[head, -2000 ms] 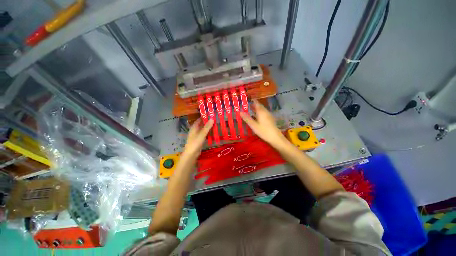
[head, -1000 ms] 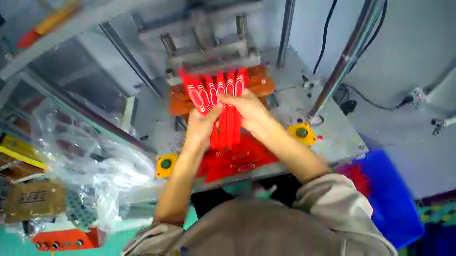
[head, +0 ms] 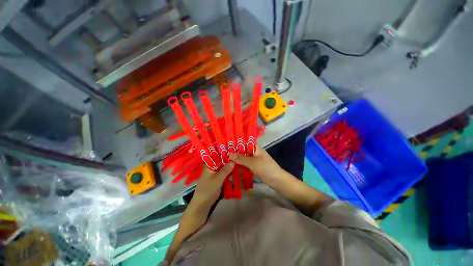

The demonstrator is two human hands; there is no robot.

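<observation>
Several red strips (head: 227,117) are fanned out in both hands, with their looped ends pointing away from me toward the press. My left hand (head: 213,182) and my right hand (head: 255,162) meet at the printed ovals near the strips' near ends and grip them there. The short near ends hang below the hands. A pile of more red strips (head: 181,165) lies on the grey press table (head: 311,96) behind and left of the held ones. The orange-brown fixture (head: 171,78) stands beyond, with no strips visible in it.
Yellow button boxes with green buttons stand at left (head: 142,178) and right (head: 272,107) of the table's front. A blue bin (head: 384,171) with red strips inside is on the floor at right. Crumpled clear plastic (head: 78,202) lies at left. A metal post (head: 286,47) rises behind the right button.
The strips have come out of the fixture and toward my body, held and fanned in both hands. The view has turned right, showing more of the blue bin.
</observation>
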